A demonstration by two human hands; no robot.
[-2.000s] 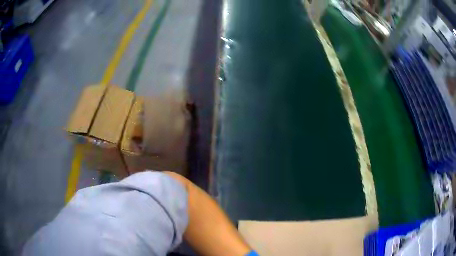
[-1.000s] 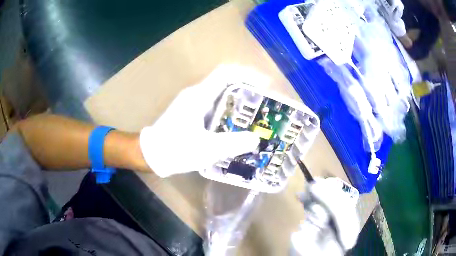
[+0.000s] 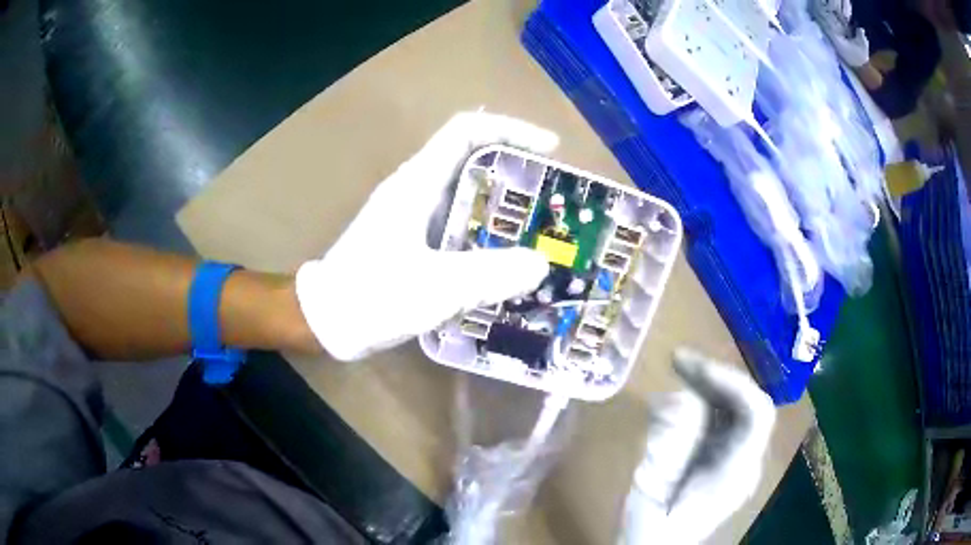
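Observation:
The open white power strip housing [image 3: 652,303] is held up over the tan board, its inside facing me. The green circuit board [image 3: 588,236] with its yellow transformer [image 3: 557,250] sits in the middle, and a black block [image 3: 517,343] is near the lower edge. My gloved left hand [image 3: 426,250] grips the housing from the left, thumb across the board by the transformer. My gloved right hand [image 3: 703,452] is at the lower right, off the housing and blurred. A dark blurred shape lies along it; I cannot tell whether it is a tool. A clear plastic bag [image 3: 495,484] hangs below the housing.
The tan board [image 3: 319,160] lies on the green bench [image 3: 213,64]. Blue sheets [image 3: 602,122] at the upper right bear white units [image 3: 705,53] and bagged cords [image 3: 825,149]. More blue trays [image 3: 942,309] stand at the far right. Part of another person [image 3: 900,53] shows at the top right.
The housing has risen slightly, still in my left hand. My right hand has turned and shifted, and the thin dark tool tip seen by the housing's right edge no longer shows clearly.

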